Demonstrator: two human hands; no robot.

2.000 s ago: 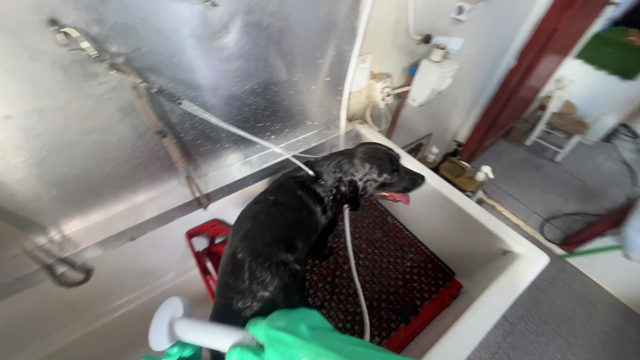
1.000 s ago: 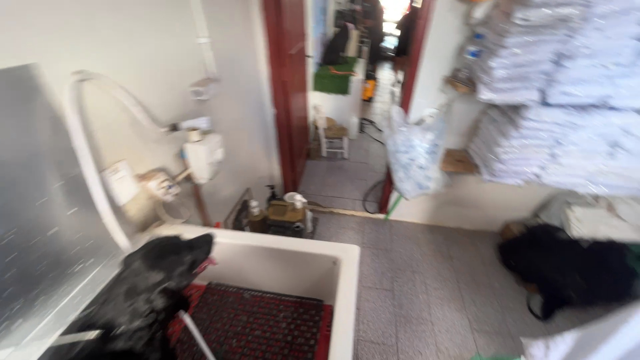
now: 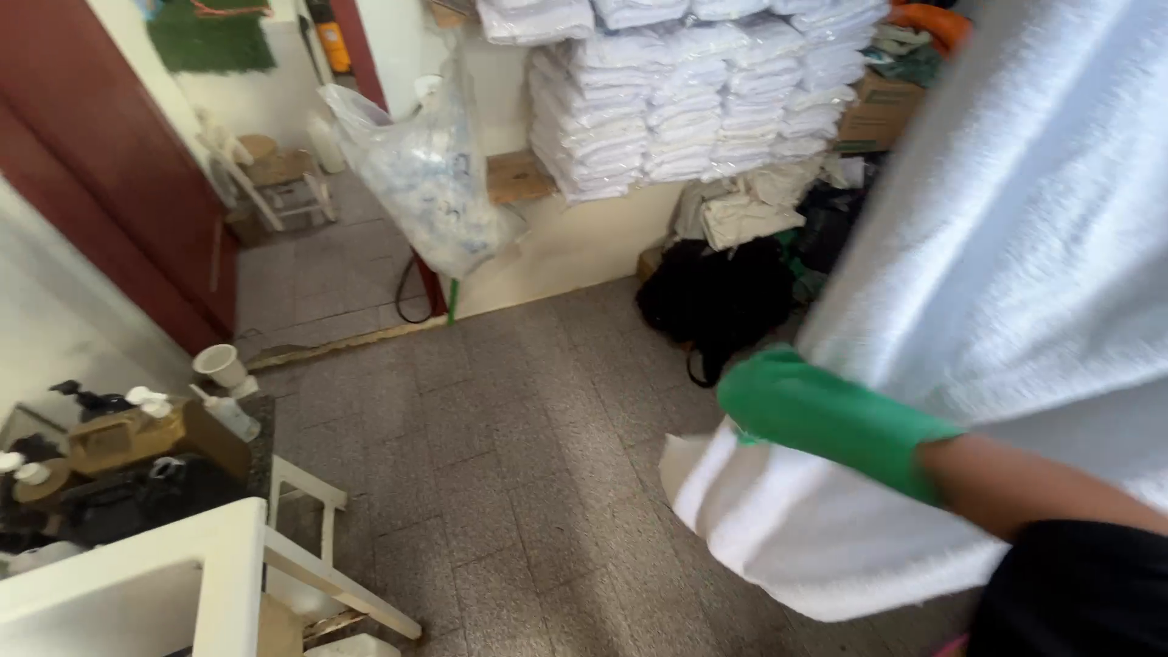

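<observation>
A green glove covers my right hand (image 3: pixel 771 394), whose arm comes in from the lower right with a black sleeve. Its fingers are closed on a white towel (image 3: pixel 849 538), near the towel's left edge. The cloth hangs in folds above, behind and below the hand, filling much of the right side. The fingertips are hidden or blurred. My left hand is not in view. Only the rim corner of the white tub (image 3: pixel 233 547) shows at lower left; neither the black dog in it nor the red mat is visible now.
Bottles and a brown jug (image 3: pixel 119 443) crowd a shelf beside the tub, above a white stool (image 3: pixel 315 493). A plastic bag (image 3: pixel 420 182) hangs by the doorway. Wrapped white stacks (image 3: pixel 684 100) line the wall; a black furry thing (image 3: pixel 721 297) lies below on the tiled floor (image 3: pixel 511 456).
The view has swung far right, from the tub and dog to the floor and stacks. Two seconds ago a white-handled thing was at my green gloves; now my right hand is on the towel.
</observation>
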